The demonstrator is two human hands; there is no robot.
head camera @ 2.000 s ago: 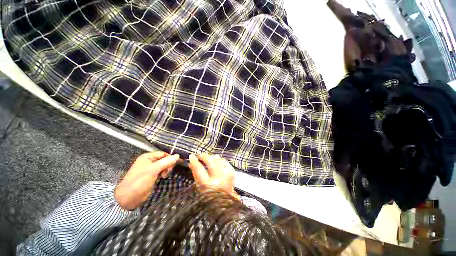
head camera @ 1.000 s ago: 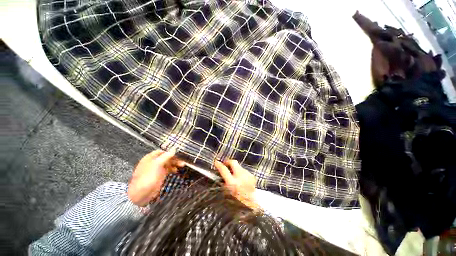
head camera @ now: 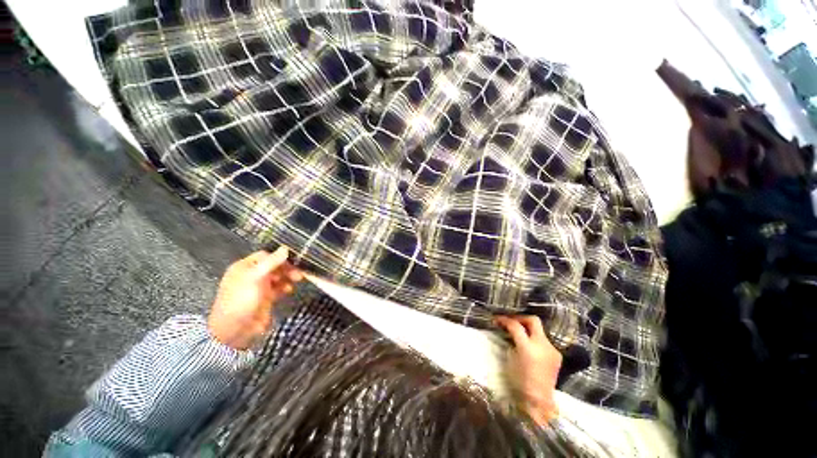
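A dark plaid garment point(head camera: 385, 197) with white and yellow check lines lies gathered over the white table. My left hand point(head camera: 246, 300) pinches its near edge between thumb and fingers, at the table's front edge. My right hand point(head camera: 533, 362) is farther right on the same edge, fingertips closed on the cloth. The edge runs between my two hands, with bare white tabletop showing below it. The fingertips are small and slightly blurred; no needle or fastener can be made out.
A black garment pile point(head camera: 743, 313) lies at the right, with a brown crumpled cloth or bag point(head camera: 730, 134) behind it. The white table point(head camera: 618, 49) curves through the view. Grey floor point(head camera: 72, 241) is at the left. The wearer's dark hair covers the bottom middle.
My hands, close together before, are now wide apart along the edge, the right one moved right. The garment has bunched more, and the view has shifted so the garment and pile sit farther right.
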